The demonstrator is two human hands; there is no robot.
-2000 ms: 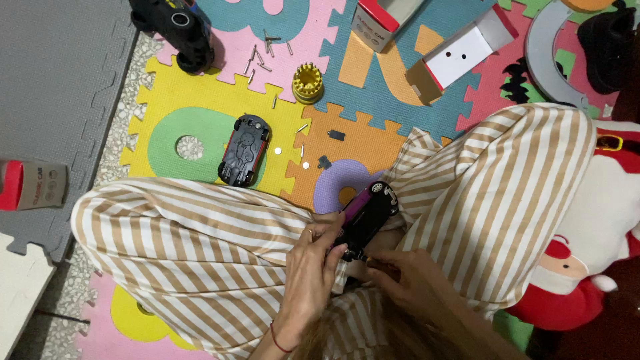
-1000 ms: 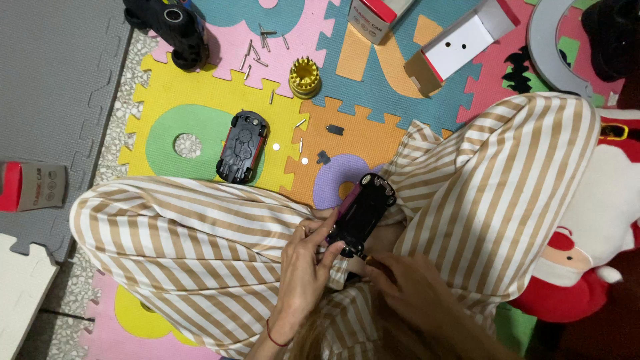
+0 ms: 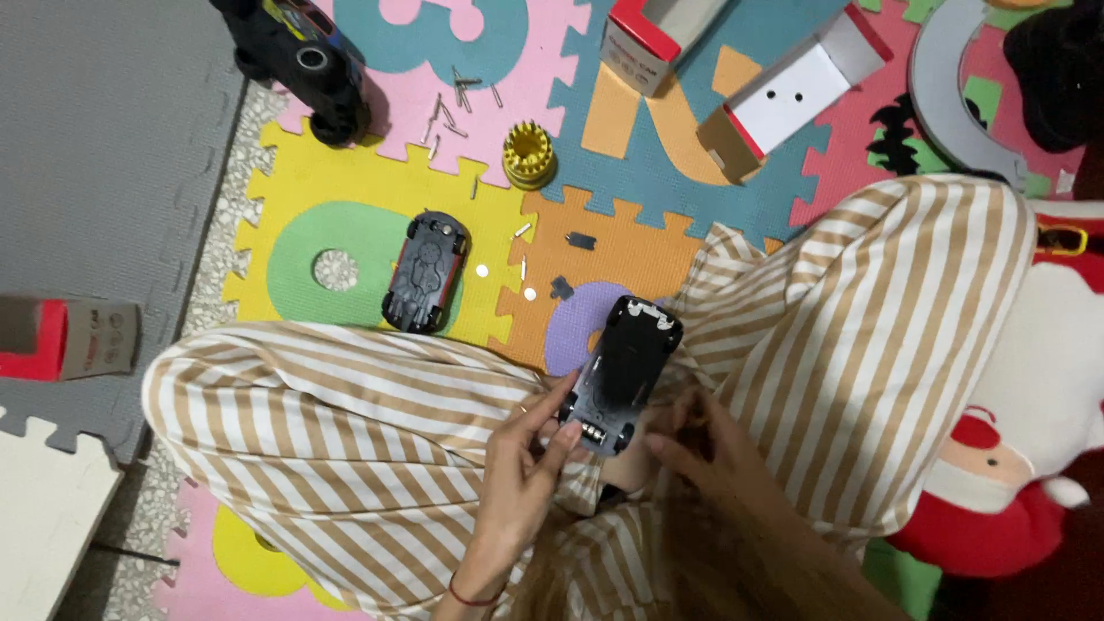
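Observation:
My left hand [image 3: 528,461] grips the rear or front end of a toy car [image 3: 625,371], held underside up above my lap, with small round metal cells or parts showing near the thumb. Just right of the car is my right hand [image 3: 703,440], its fingers curled and partly in shadow; whether it holds something small cannot be told. A second toy car [image 3: 426,272] lies upside down on the foam mat. Between the cars lie two small dark plastic pieces, one [image 3: 581,241] above the other [image 3: 561,288], with small white discs [image 3: 481,271] nearby.
A yellow crown-edged holder [image 3: 528,155] stands near scattered metal screwdriver bits [image 3: 466,82]. Opened car boxes [image 3: 642,52] lie at the top and left. A large black toy vehicle [image 3: 302,69] is at upper left, a grey curved track [image 3: 940,86] at upper right, a Santa plush [image 3: 992,457] at right.
The car has turned more upright in my left hand and its underside now faces up more fully. My right hand has moved away from the car's end, to its right.

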